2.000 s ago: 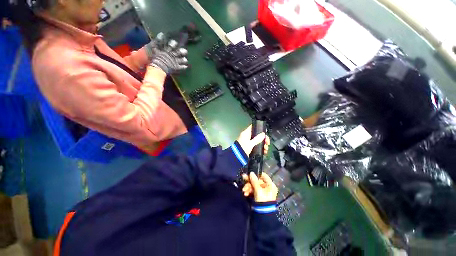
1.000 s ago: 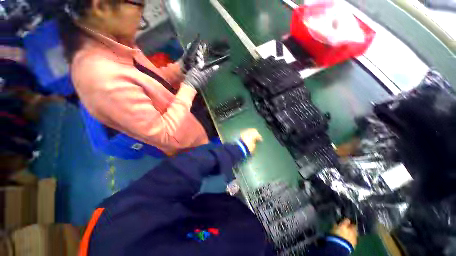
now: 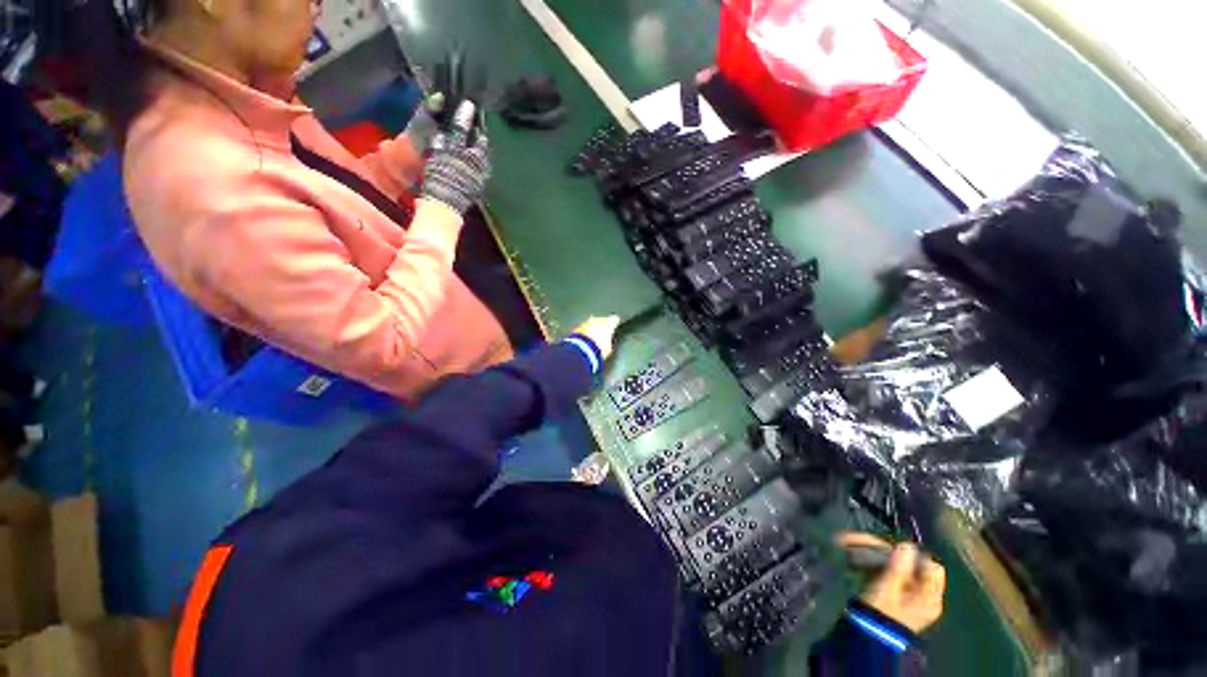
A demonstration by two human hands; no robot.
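My left hand point(image 3: 600, 331) is at the bench's near edge, its fingers around the end of a dark, thin piece that looks like a remote control point(image 3: 645, 319) seen edge-on. My right hand point(image 3: 911, 589) is at the lower right, with a small blurred dark piece point(image 3: 867, 556) between its fingers. Between my hands, remote controls point(image 3: 719, 536) lie side by side, button side up, some overlapping. A long overlapping remote pile point(image 3: 721, 251) lies beyond them. Small black parts point(image 3: 847, 496) lie beside the bags, partly blurred.
A co-worker point(image 3: 298, 251) with grey gloves sits at the left, holding a dark piece. Shiny plastic bags point(image 3: 1059, 304) fill the right side, with a brown cardboard edge point(image 3: 995, 589) below. A red bin point(image 3: 821, 86) stands on white paper at the back.
My hands held a black remote together, then parted. My left hand has moved slightly left and up. Two remotes near the co-worker no longer lie there; two now lie below my left hand.
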